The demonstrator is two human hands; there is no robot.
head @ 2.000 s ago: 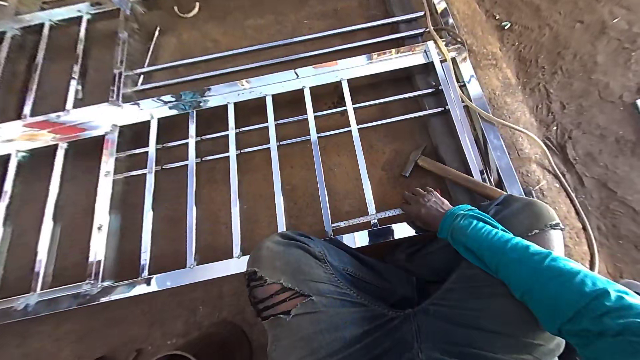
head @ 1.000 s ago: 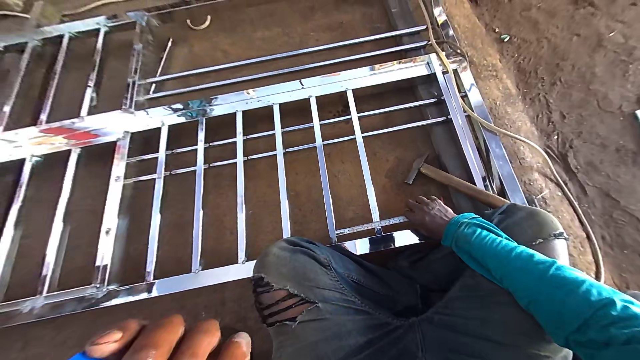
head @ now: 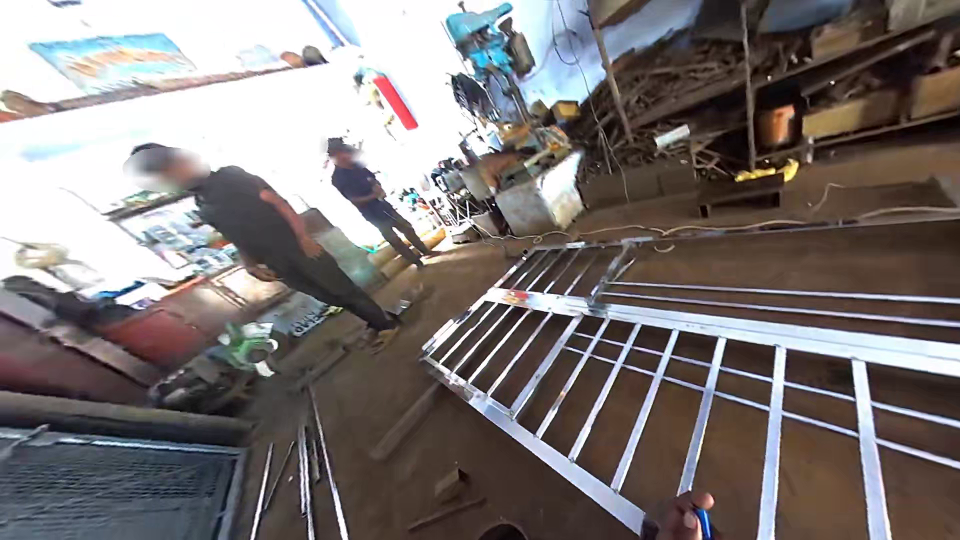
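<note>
My left hand shows at the bottom edge, its fingers closed around a small blue object whose kind I cannot tell. It is beside the lower rail and upright bars of a shiny metal railing frame, which lies flat over the brown ground. Thin metal rods run lengthwise between the frame's parts. A reddish patch marks the middle rail near its far end. My right hand is out of view.
Two people stand beyond the frame. Loose metal strips and a wooden block lie left of it. A drill press and shelves of scrap stand behind. A cable crosses the ground.
The view has swung far to the left and up, bringing in the workshop and two people. My left hand, absent two seconds ago, came in with something blue. My right hand has left view.
</note>
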